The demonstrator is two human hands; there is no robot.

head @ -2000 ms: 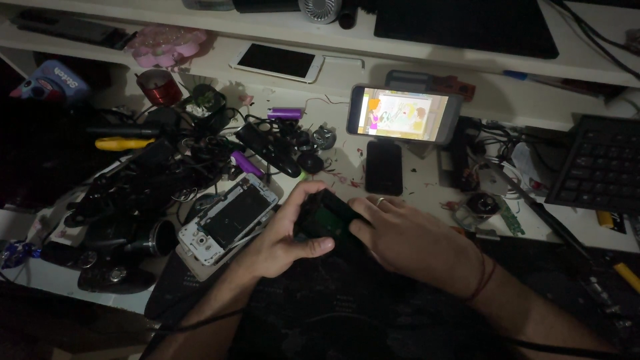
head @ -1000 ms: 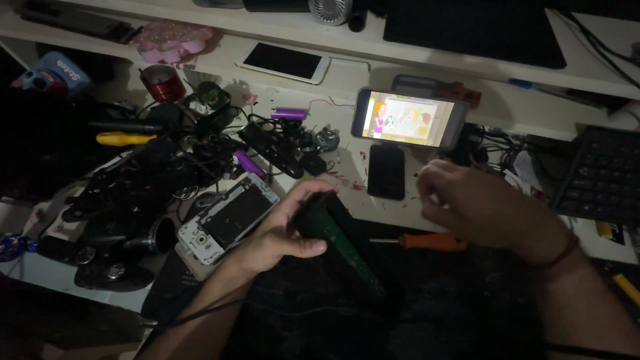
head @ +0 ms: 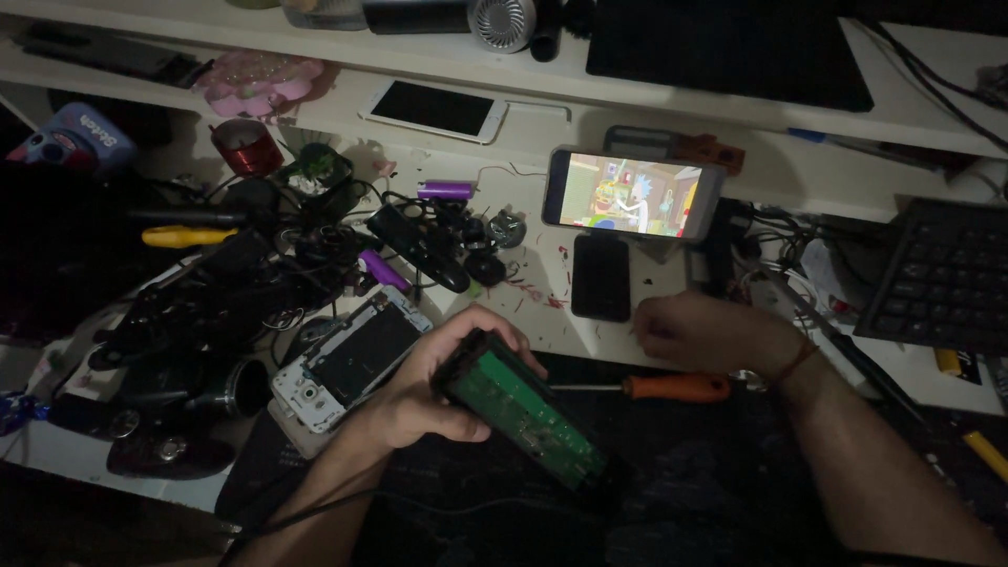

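Observation:
My left hand (head: 441,386) grips one end of a long black device with an exposed green circuit board (head: 528,417), tilted down to the right. Behind the device lies a screwdriver with an orange handle (head: 677,387), its shaft pointing left. My right hand (head: 685,335) is above the handle with its fingers curled; whether it holds anything is hidden. An opened white phone (head: 350,362) lies beside my left wrist. Near my right fingers lies a dark phone (head: 601,277), below a propped phone with a lit screen (head: 630,197).
A camera (head: 181,394), tangled black cables and a yellow-handled tool (head: 189,236) crowd the left. Purple battery cells (head: 445,190) lie at the middle. A white phone (head: 433,110) rests on the ledge. At the right are a black keyboard (head: 945,276) and more cables.
My right hand has moved off the device to the right, leaving the orange-handled screwdriver in view. The device has turned in my left hand and shows more of its green board.

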